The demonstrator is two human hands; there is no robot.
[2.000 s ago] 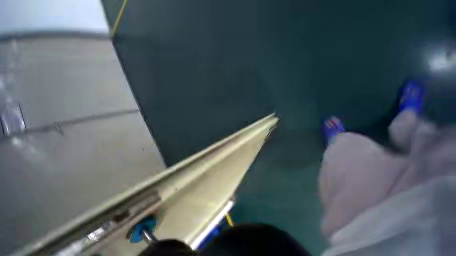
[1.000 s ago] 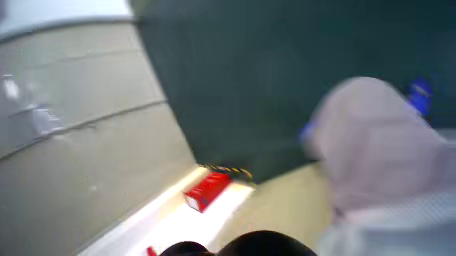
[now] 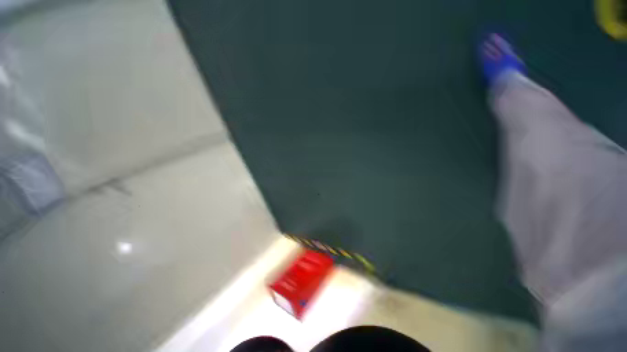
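Neither of my hands is in the picture. Nearest in front of me at the bottom is a brightly lit white surface with a red box on it, blurred. The box has a small white patch at its lower end. Black-and-yellow striped edging runs just beyond the box. Two dark rounded shapes cut into the bottom edge; I cannot tell what they are.
Large pale panels with a seam fill the left. The dark green floor lies beyond. My leg in pale trousers and a blue slipper are at the right. A yellow shape is at the top right corner.
The white surface with the red box came into view after the first frame. Since one second ago, the box has shifted slightly right and down, and one leg reaches farther forward.
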